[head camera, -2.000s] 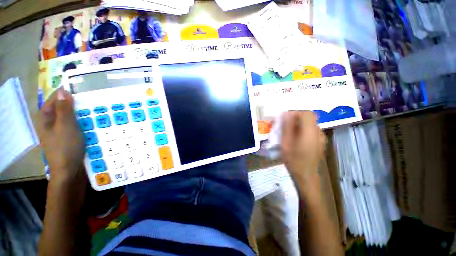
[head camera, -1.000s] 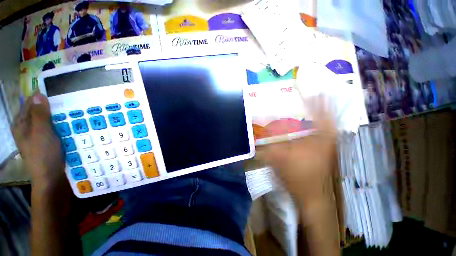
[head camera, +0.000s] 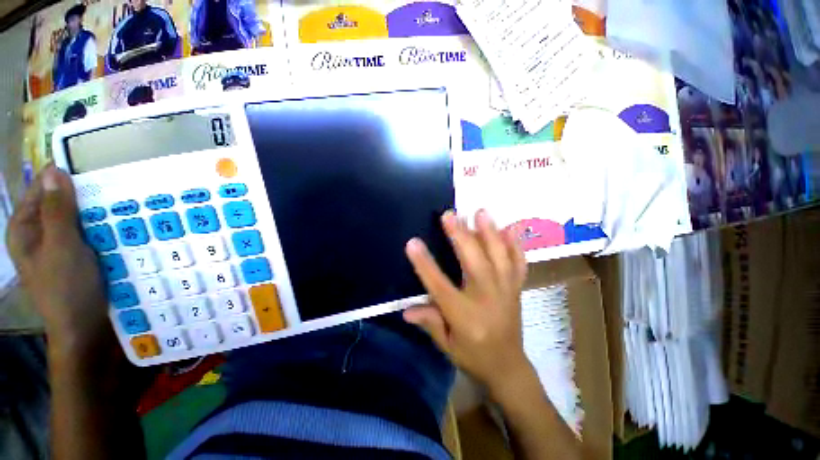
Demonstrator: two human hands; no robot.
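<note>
A white calculator [head camera: 193, 234] with blue, white and orange keys is held tilted above my lap. Its display [head camera: 148, 141] shows a 0. Its glossy black writing panel [head camera: 351, 198] reflects a bright light. My left hand [head camera: 58, 252] grips the calculator's left edge, thumb on the front, fingers hidden behind. My right hand [head camera: 472, 301] is bare with spread fingers at the lower right corner of the panel, fingertips over its edge. A crumpled white wiping cloth [head camera: 620, 180] lies on the poster mat, right of the calculator.
A printed poster mat [head camera: 530, 171] covers the bench. Instruction sheets [head camera: 530, 54] lie behind the calculator. A translucent sleeve [head camera: 674, 36] lies at the back right. White slabs stand in a carton [head camera: 598, 332] below the bench, with more white items [head camera: 670, 359] farther right.
The white cloth has left my right hand and lies on the mat. My right hand has come to the panel's lower right corner. The display now reads 0, and the calculator has shifted left.
</note>
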